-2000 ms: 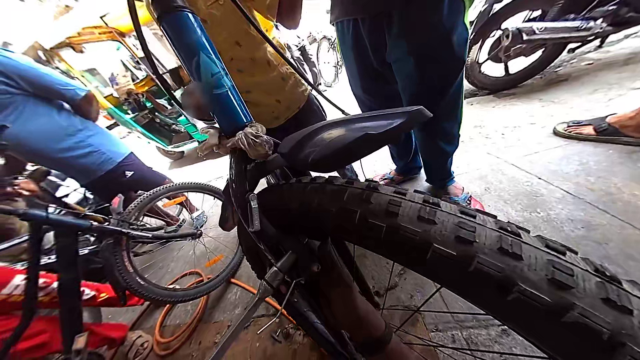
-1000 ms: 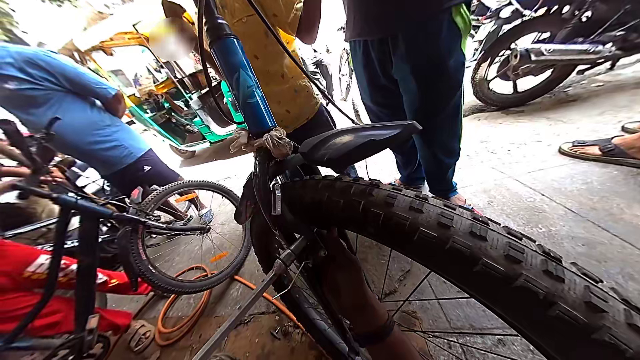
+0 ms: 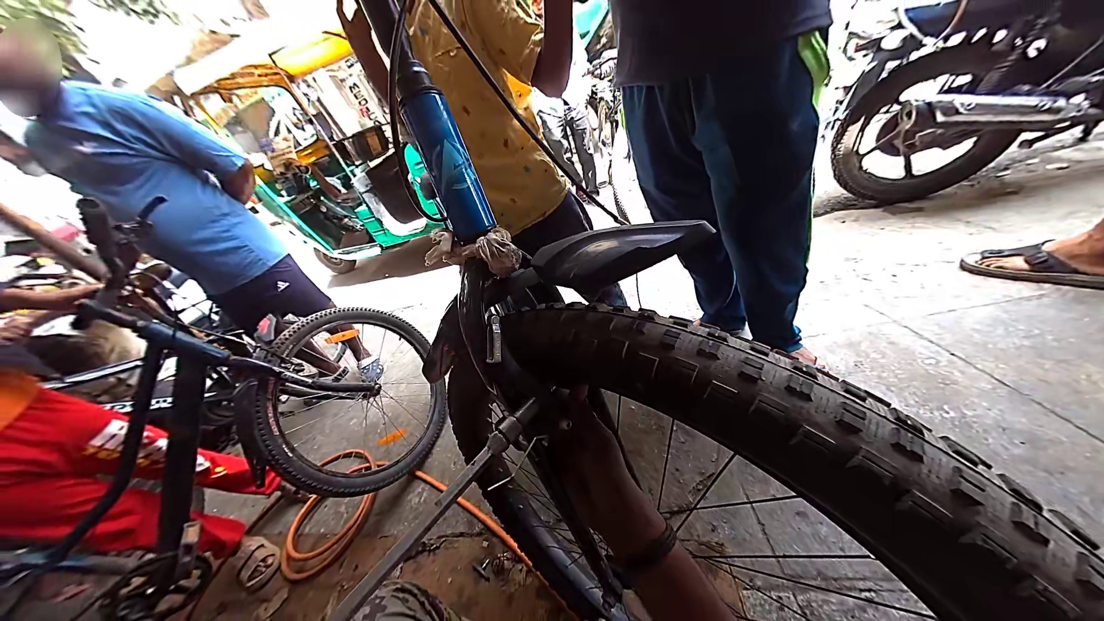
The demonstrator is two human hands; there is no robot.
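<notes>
My right hand (image 3: pixel 595 448), with a dark band at its wrist, reaches up between the fork and spokes of a bicycle wheel with a knobby black tire (image 3: pixel 742 388). Its fingertips are hidden near the brake area, so its grip is unclear. A long metal wrench bar (image 3: pixel 431 517) ends in a socket (image 3: pixel 515 424) against the fork area, left of that hand; its lower end leaves the frame. My left hand is out of sight. Above are a black mudguard (image 3: pixel 621 254), a cloth tied around the frame (image 3: pixel 487 250) and a blue head tube (image 3: pixel 448 164).
Another bicycle's wheel (image 3: pixel 345 401) stands at left, beside a coiled orange hose (image 3: pixel 302 535) on the ground. A person in red trousers (image 3: pixel 103 466) is at far left. People stand close behind the mudguard. A motorcycle (image 3: pixel 931 129) and a sandaled foot (image 3: pixel 1035 259) are at right.
The view has shifted slightly, with the blue tube and mudguard now further right in it. My right hand stays by the fork, and the wrench bar remains at the same part.
</notes>
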